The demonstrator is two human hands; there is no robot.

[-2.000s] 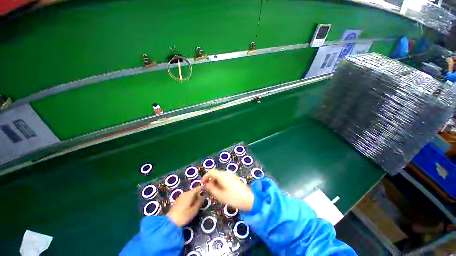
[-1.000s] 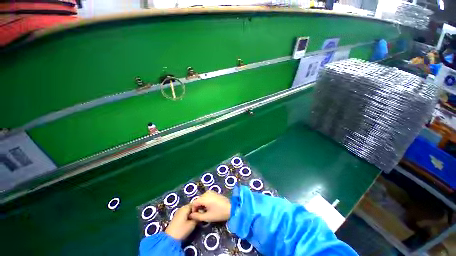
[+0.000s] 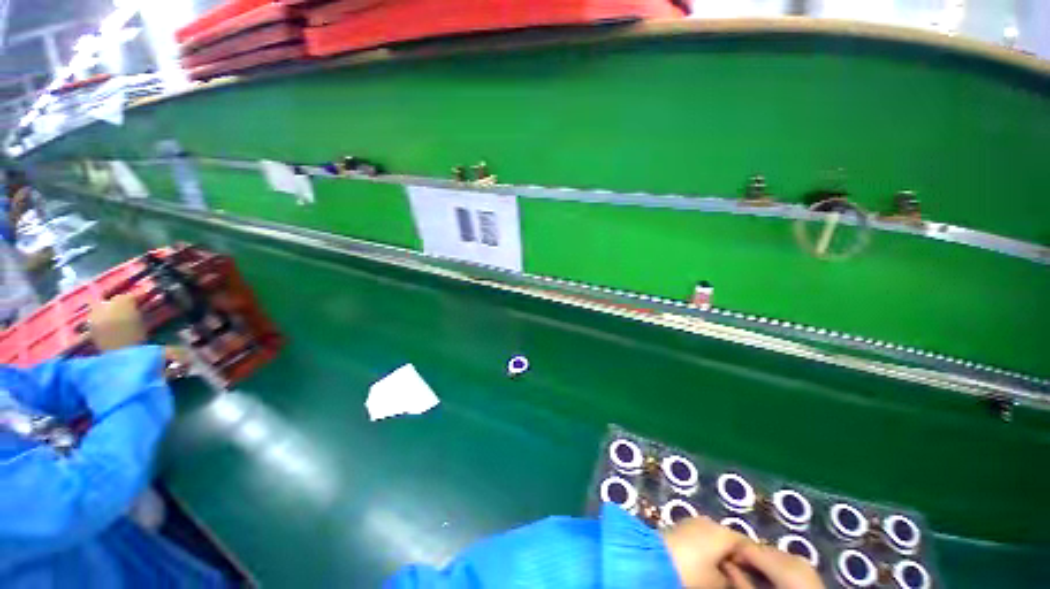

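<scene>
A clear blister tray (image 3: 765,502) lies at the lower right, cut off by the bottom edge. It holds rows of round units (image 3: 849,520) with white rings around dark purple-blue centres. My left hand (image 3: 700,552), in a blue sleeve, is over the tray's near part. My right hand (image 3: 774,566) meets it at the fingertips and is partly cut off by the bottom edge. Whether a unit is between the fingers is hidden. A loose round unit (image 3: 518,366) lies on the green surface left of the tray.
A white paper scrap (image 3: 403,394) lies left of the loose unit. At far left, another person's blue-sleeved arm (image 3: 86,403) and hand are at a red crate (image 3: 236,305) with dark parts. A green panel (image 3: 622,242) with rail, clips, wire hoop (image 3: 831,230) and posted sheet (image 3: 466,227) stands behind.
My view has swung left, so the tray and my hands appear further right and lower. The stacked trays have left view; the other person and red crate have come in.
</scene>
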